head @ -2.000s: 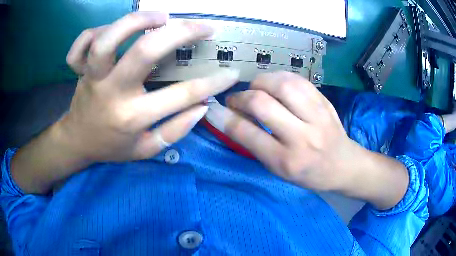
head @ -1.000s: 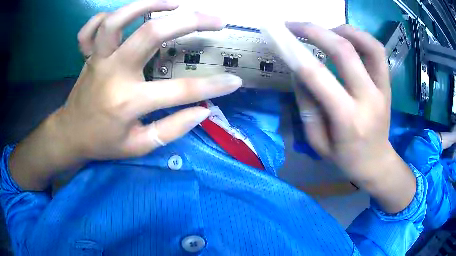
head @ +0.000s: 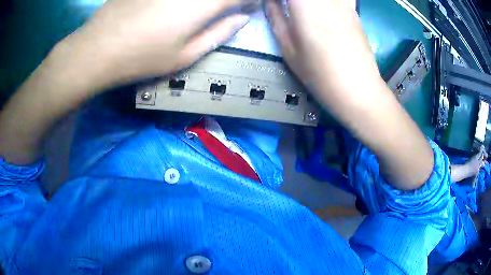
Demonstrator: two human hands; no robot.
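Observation:
The grey metal fixture (head: 237,100) lies crosswise in front of me, with four dark nests in a row and screws at its ends. Behind it a part of the white sheet (head: 258,36) shows between my hands. My left hand (head: 156,32) reaches over the fixture's left rear edge to the top of the picture. My right hand (head: 309,32) reaches up beside it over the sheet. The fingertips of both hands meet near the top edge, blurred and partly cut off, so what they hold cannot be told.
Another fixture (head: 407,70) lies slanted at the right on the green bench (head: 385,27), beside metal rails (head: 468,75). Another person's hand (head: 468,167) and blue sleeve show at the far right. A red-and-white item (head: 226,153) hangs at my waist.
Both hands have moved forward from over and below the fixture to the white sheet. The fixture sits lower and further left in the picture, and its four nests are uncovered.

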